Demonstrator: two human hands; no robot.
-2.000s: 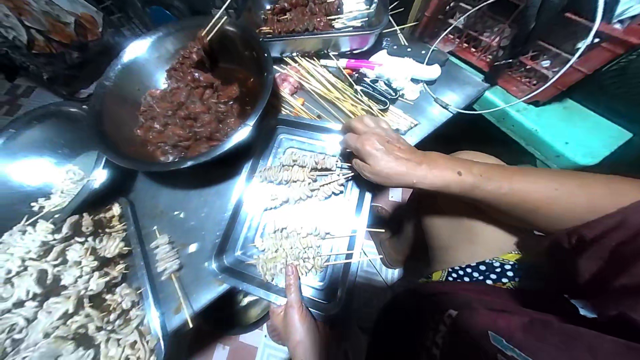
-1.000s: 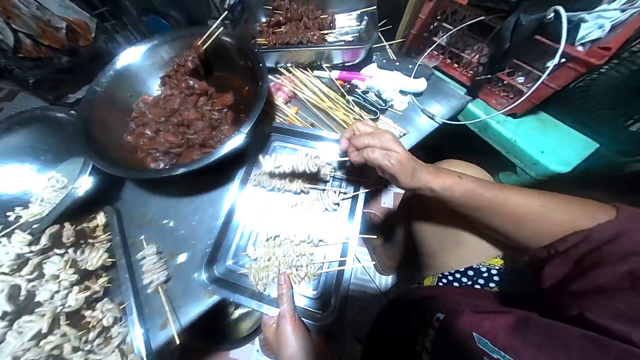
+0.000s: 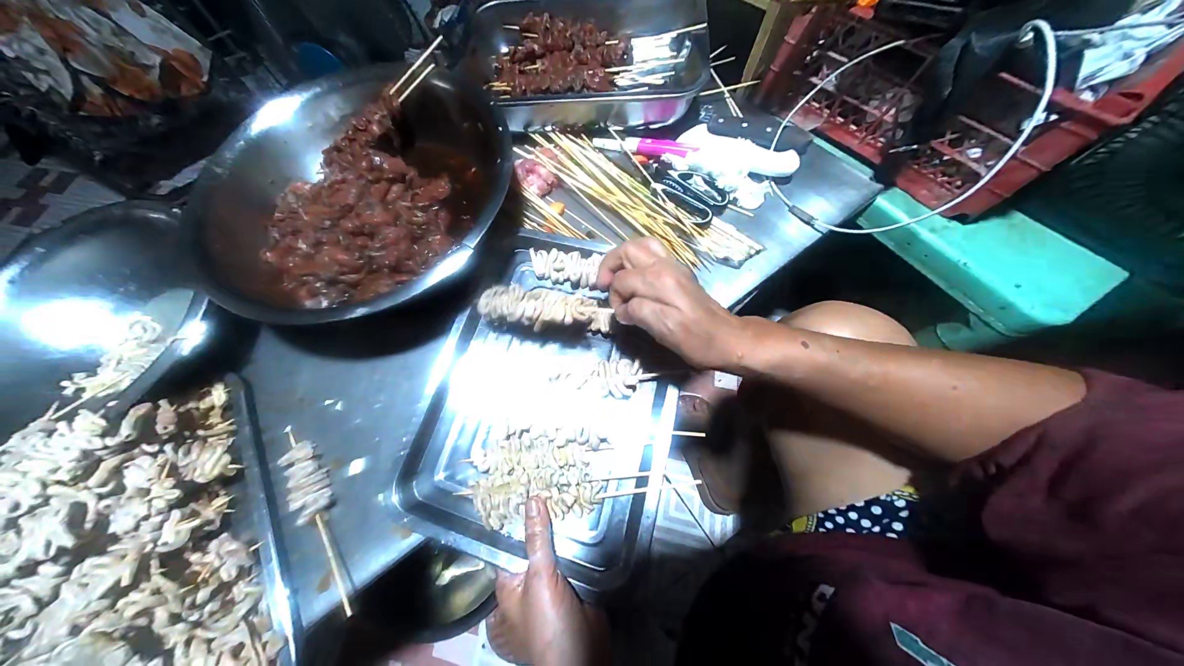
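Observation:
A rectangular metal tray (image 3: 427, 435) holds several bamboo skewers threaded with folded, pale intestine-like meat. My right hand (image 3: 661, 301) is at the tray's upper right, its fingers closed around the stick end of a skewer of pale meat (image 3: 546, 308); another skewer (image 3: 564, 266) lies just above, its end hidden by the fingers. My left hand (image 3: 546, 592) grips the tray's lower edge, thumb up over the rim and touching the lowest skewered meat (image 3: 532, 495). Glare whitens the tray's middle. One loaded skewer (image 3: 308, 481) lies on the metal table, left of the tray.
A steel bowl (image 3: 245, 148) of dark red meat stands upper left. Heaped pale meat (image 3: 120, 527) fills a tray lower left. Bare bamboo sticks (image 3: 629, 199), a white cable (image 3: 911, 222) and a tray (image 3: 592, 111) of red skewers lie beyond. A red crate (image 3: 999, 176) stands upper right.
The two uppermost skewers by my right hand have shifted toward the tray's upper end, leaving a wider gap below them. My left hand stays at the lower edge.

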